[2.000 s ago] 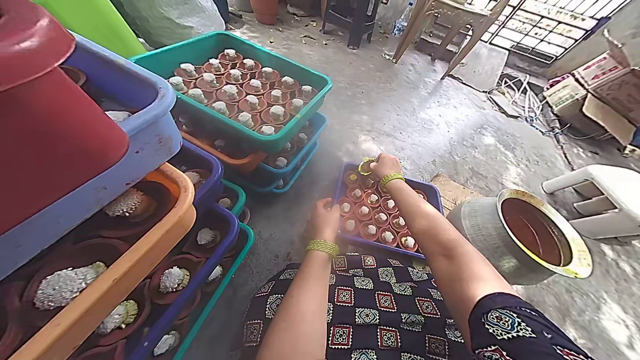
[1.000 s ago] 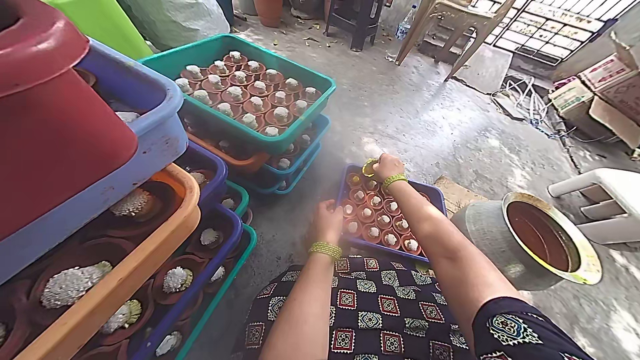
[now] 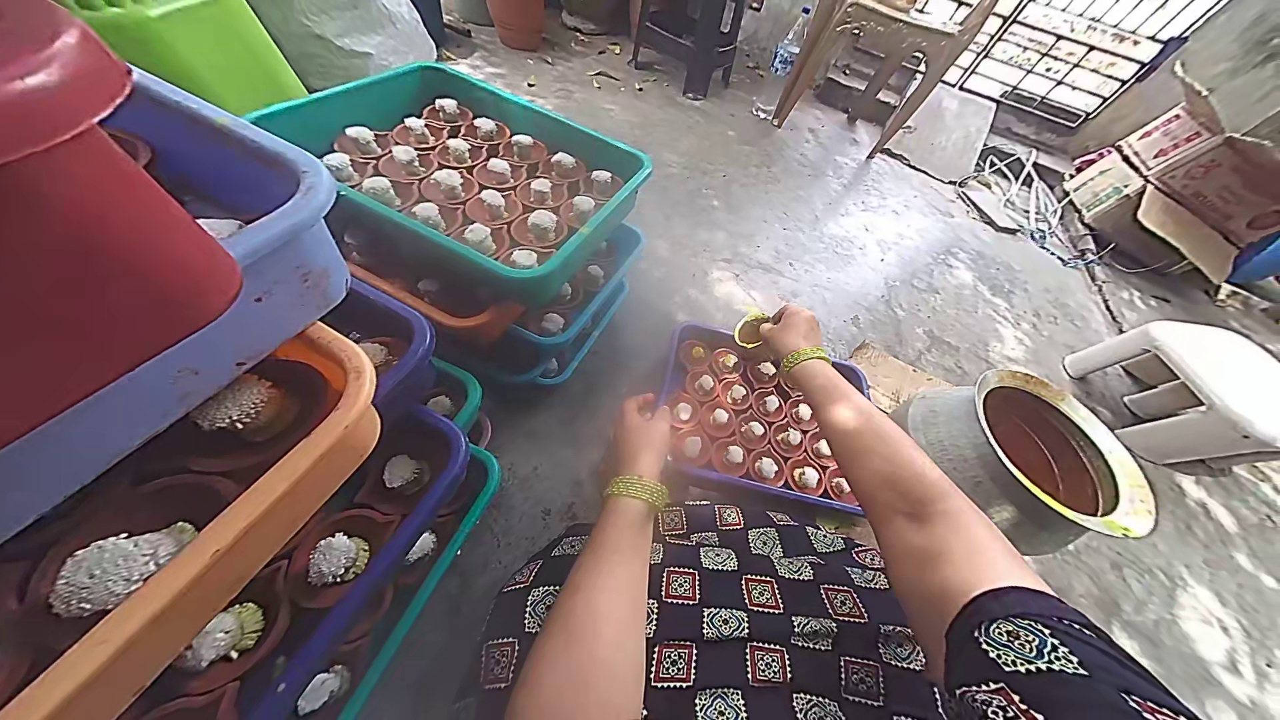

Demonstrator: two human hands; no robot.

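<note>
A purple plastic tray (image 3: 853, 375) rests on the floor before me, filled with rows of small clay cups (image 3: 752, 430) that hold whitish lumps. My right hand (image 3: 793, 330) grips a small round cup with a yellow-green rim (image 3: 750, 328) above the tray's far edge; its contents cannot be told. My left hand (image 3: 642, 435) is at the tray's left edge, its fingers curled; whether it grips the rim is unclear. Right of the tray, a large metal pot (image 3: 945, 440) holds reddish-brown liquid (image 3: 1045, 450).
Stacked trays of similar cups stand at the left, a teal one (image 3: 640, 175) and an orange one (image 3: 350, 400) among them, beside a red plastic container (image 3: 100, 250). A white plastic stool (image 3: 1200, 380) is at the right. Cardboard boxes (image 3: 1200, 180), cables (image 3: 1020, 200) and a chair (image 3: 880, 40) lie farther back.
</note>
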